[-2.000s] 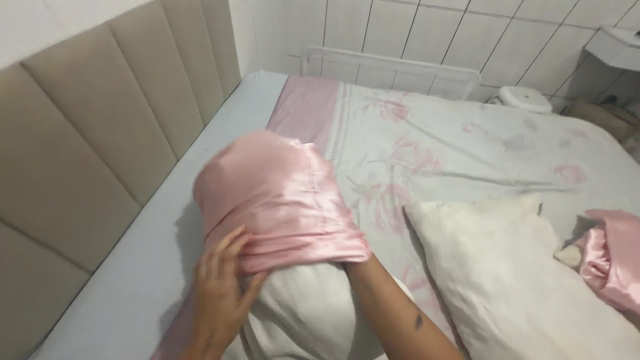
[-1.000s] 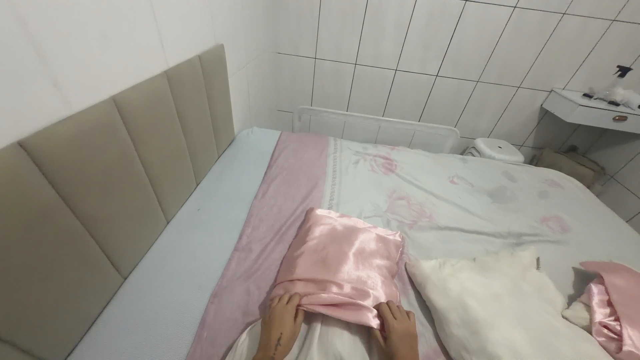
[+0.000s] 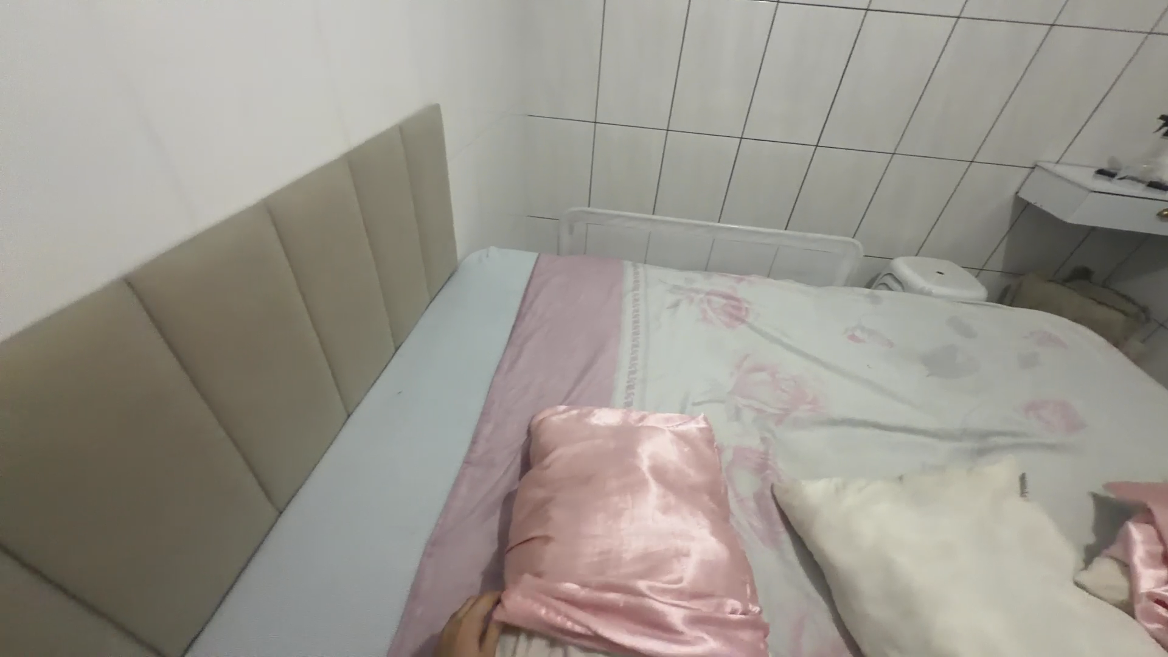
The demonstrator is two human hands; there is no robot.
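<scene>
A pink satin pillowcase (image 3: 630,511) covers most of a white pillow (image 3: 547,646), whose uncovered part shows at the bottom edge of the view. My left hand (image 3: 470,628) grips the case's gathered hem at its lower left corner. My right hand is out of view. To the right lies a bare off-white pillow (image 3: 940,557), and beyond it at the right edge is another piece of pink satin cloth (image 3: 1152,547).
The bed has a light blue sheet (image 3: 365,511) and a floral bedspread (image 3: 839,383) with a pink band. A padded headboard (image 3: 228,365) stands at left, a white rail (image 3: 712,228) at the far side. Beyond are a white stool (image 3: 935,274) and a wall shelf (image 3: 1095,196).
The pink pillowcase covers more of the white pillow than two seconds ago. My right hand, seen on the hem a second ago, has left the view. The view has tilted up.
</scene>
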